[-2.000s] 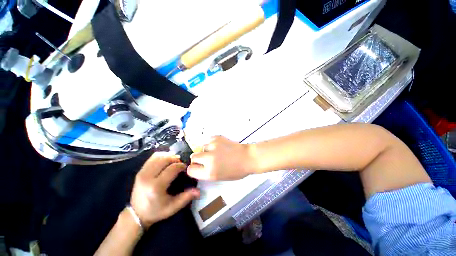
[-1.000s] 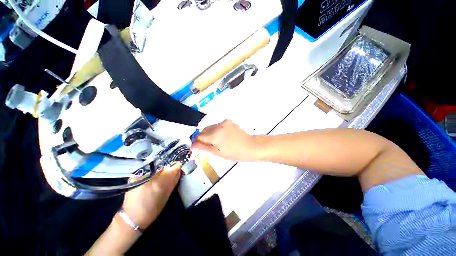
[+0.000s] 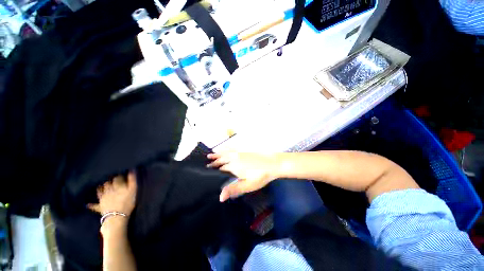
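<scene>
The black garment (image 3: 122, 127) lies in a large heap left of the sewing machine (image 3: 196, 63) and over my lap. My left hand (image 3: 117, 197) lies on the garment at the lower left, fingers apart, with folds of cloth around the fingertips. My right hand (image 3: 247, 170) is at the table's front edge, fingers spread and thumb apart, its fingertips at the right edge of the cloth. Neither hand shows a closed grip. The needle area (image 3: 212, 94) is away from both hands, blurred and glaring.
An open carton with a clear-wrapped thing (image 3: 361, 69) stands on the white table (image 3: 265, 116) at the right. A blue crate (image 3: 443, 164) is below it, right of my forearm. Black straps (image 3: 215, 34) loop over the machine. A striped blue sleeve (image 3: 467, 16) shows at the top right.
Both hands have left the needle area. My left hand moved down and left onto the garment, my right hand down to the table edge. More black cloth shows left of the machine. The view has shifted.
</scene>
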